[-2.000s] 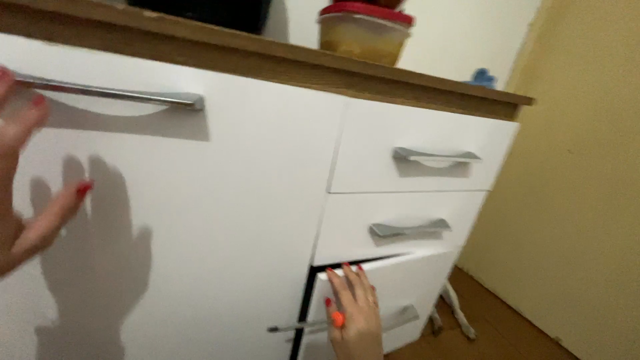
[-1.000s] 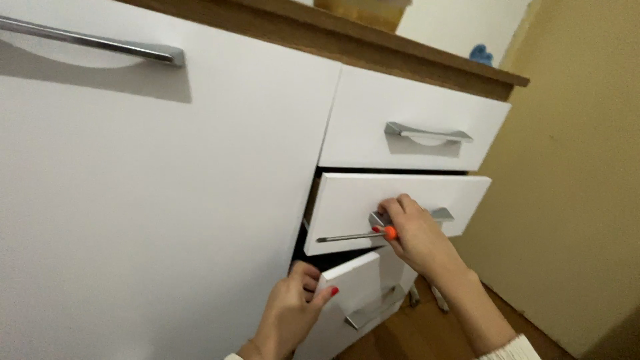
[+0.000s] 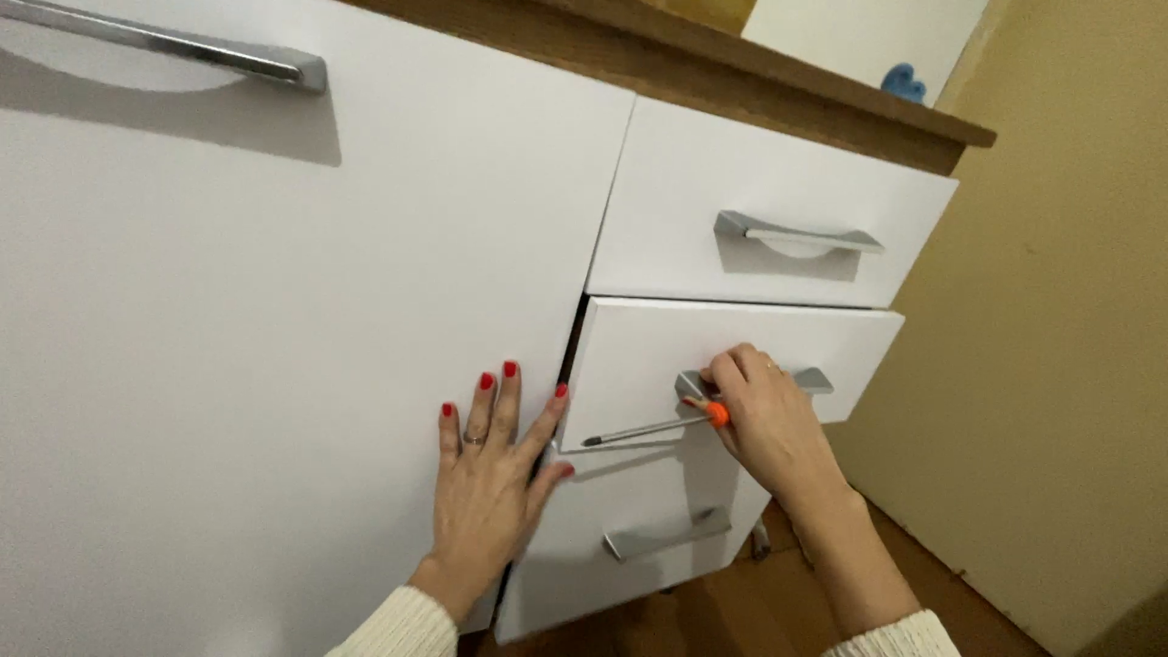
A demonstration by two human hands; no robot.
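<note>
My right hand (image 3: 771,420) grips the metal handle (image 3: 812,380) of the middle white drawer (image 3: 639,351), which stands slightly out from the cabinet. The same hand holds a screwdriver (image 3: 648,429) with an orange handle, its shaft pointing left across the drawer front. My left hand (image 3: 488,493) lies with fingers spread on the white cabinet door (image 3: 274,365), its thumb and index finger at the gap beside the drawers. Below, the bottom drawer (image 3: 639,593) has a metal handle (image 3: 668,537) and sits a little askew.
The top drawer (image 3: 675,201) is shut under a wooden countertop (image 3: 821,100). A long metal handle (image 3: 182,46) is on the door at upper left. A blue object (image 3: 903,82) rests on the counter. A yellowish wall (image 3: 1049,274) rises at the right above a brown floor (image 3: 776,611).
Two seconds ago my right hand was at the bottom drawer; it has moved up to the middle one. The middle drawer stands less far out than one second ago. My left hand has moved onto the door.
</note>
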